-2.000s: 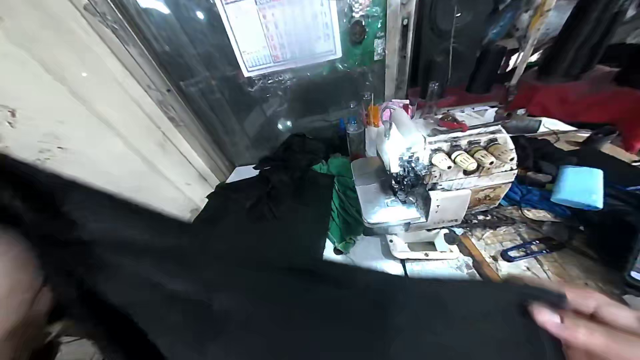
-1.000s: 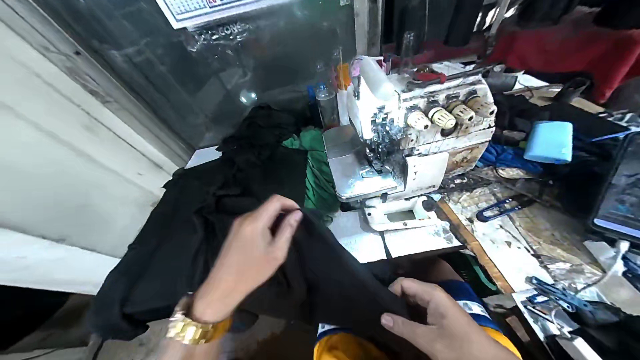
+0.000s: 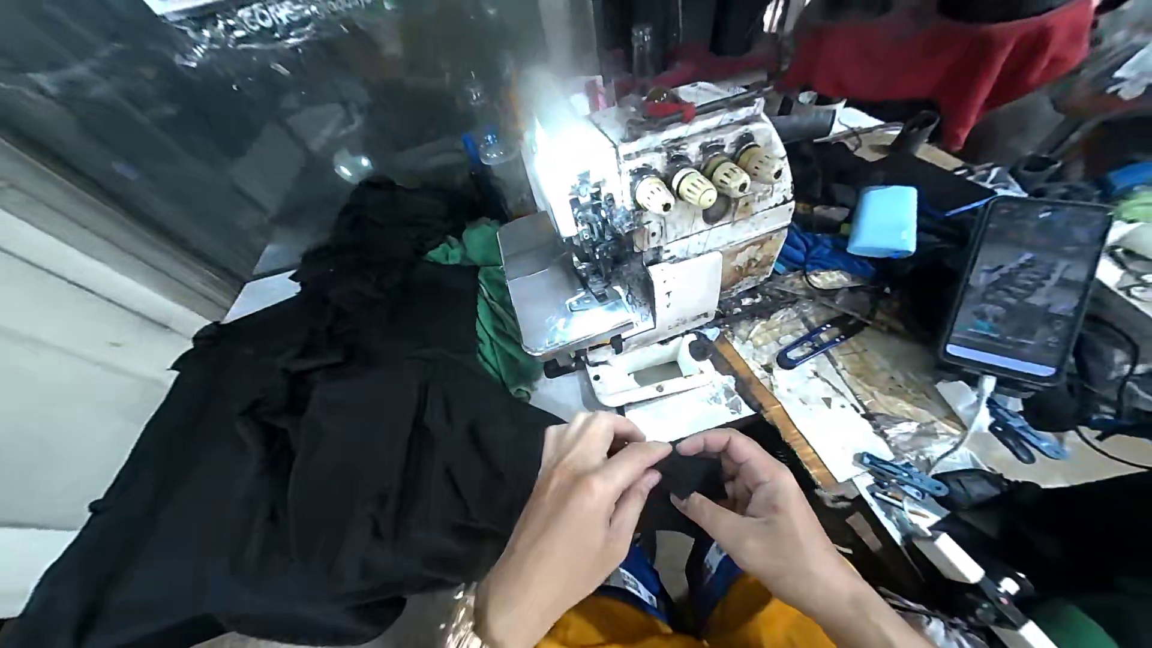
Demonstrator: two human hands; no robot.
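Black fabric (image 3: 360, 450) spreads over the left of the table and reaches across to both hands. My left hand (image 3: 585, 495), with a metal watch band at its wrist, pinches the fabric's edge between thumb and fingers. Close to its right, my right hand (image 3: 756, 504) holds the same edge by the fingertips. Just beyond them stands a worn white overlock sewing machine (image 3: 702, 207), its lamp glowing over the needle area and metal plate (image 3: 576, 315). Green cloth (image 3: 504, 333) lies between the black fabric and the machine.
Thread snips (image 3: 821, 342) lie on the worn tabletop right of the machine. Farther right are a light blue block (image 3: 883, 221), a phone (image 3: 1028, 288) propped upright with a cable, and blue plastic clips (image 3: 904, 474). A glass pane (image 3: 270, 117) stands behind at left.
My hands have come together at the fabric's edge, after being apart on it a second ago. The machine's lamp area now glows brightly. The black fabric lies more spread out at the left.
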